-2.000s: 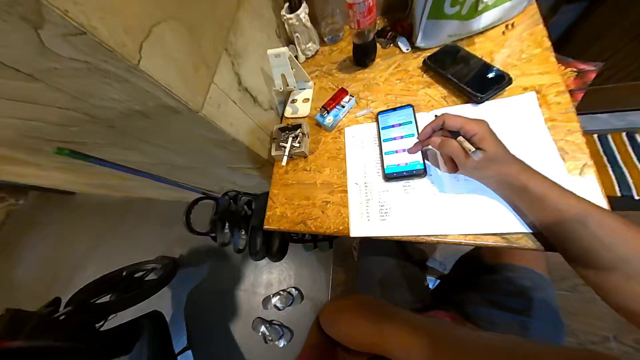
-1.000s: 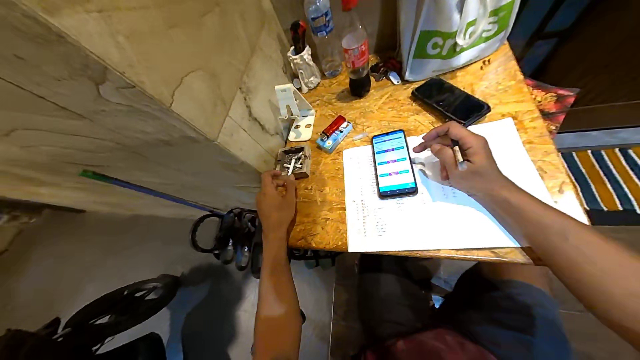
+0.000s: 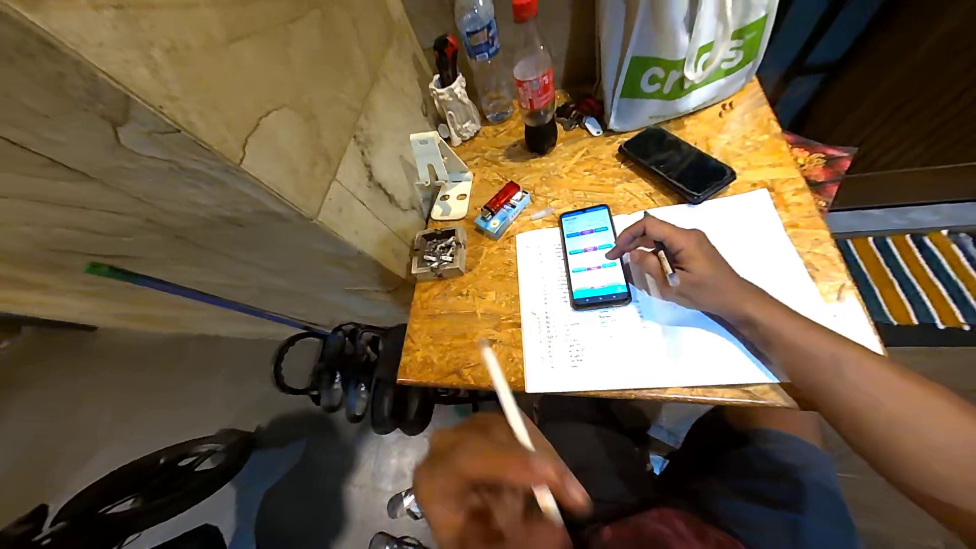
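Observation:
My right hand has a pen between its fingers, with a fingertip at the lit screen of a smartphone. The phone lies on a large white sheet of paper bearing writing. My left hand, blurred, is in front of the desk edge and holds a lit-looking white cigarette pointing up and away. Beyond it, at the desk's left edge, is a square ashtray with cigarette butts. A red lighter rests on a blue and white pack near the phone.
A dark phone lies behind the paper. Farther back stand a cola bottle, a clear plastic bottle, a white holder and a white and green bag. A white metal bracket is beside the wall. Shoes lie below left.
My left hand was at the ashtray a second ago; it has moved back toward me, and the cigarette is in it. My right hand has stayed near the phone.

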